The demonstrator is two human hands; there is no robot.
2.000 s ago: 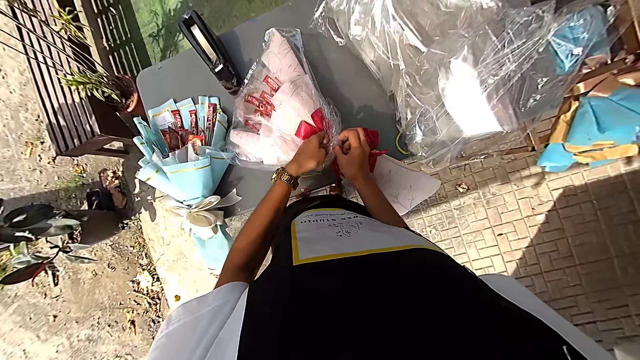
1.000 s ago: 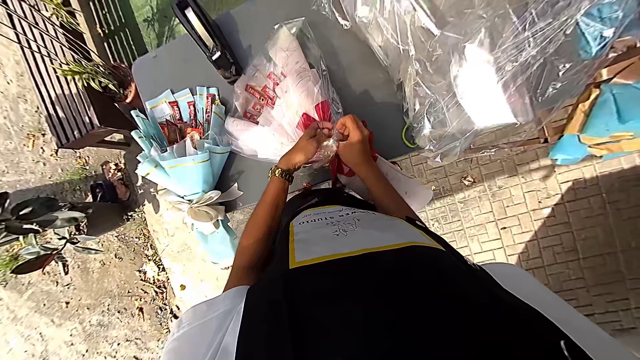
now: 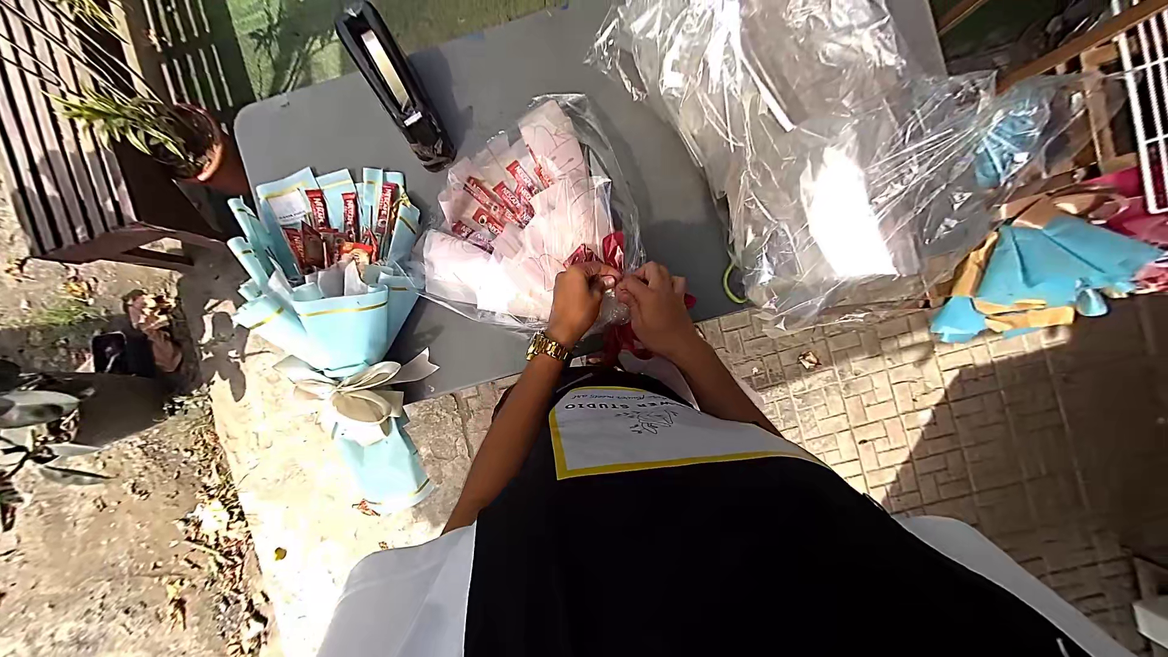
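A pink paper bouquet (image 3: 511,265) with several red sachets, wrapped in clear film, lies on the grey table (image 3: 474,59). My left hand (image 3: 581,297), with a gold watch on its wrist, and my right hand (image 3: 654,306) meet at the gathered neck of the wrap. Both pinch there, fingertips close together; exactly what lies between them is too small to tell. Red ribbon (image 3: 625,338) shows around and below the fingers. To the left, a light blue bouquet (image 3: 342,315) with red sachets and a cream bow (image 3: 360,388) stands at the table's edge.
A black device with a handle (image 3: 392,82) lies behind the bouquets. Crumpled clear plastic sheets (image 3: 821,182) cover the table's right part and hang over its edge. Blue and brown wrapping paper (image 3: 1040,274) lies at the far right. A slatted wooden bench (image 3: 64,137) and potted plant (image 3: 214,151) stand at left.
Both hands have stayed near each other at the neck of the pink bouquet, with the fingers shifting their hold. The blue bouquet remains at the left.
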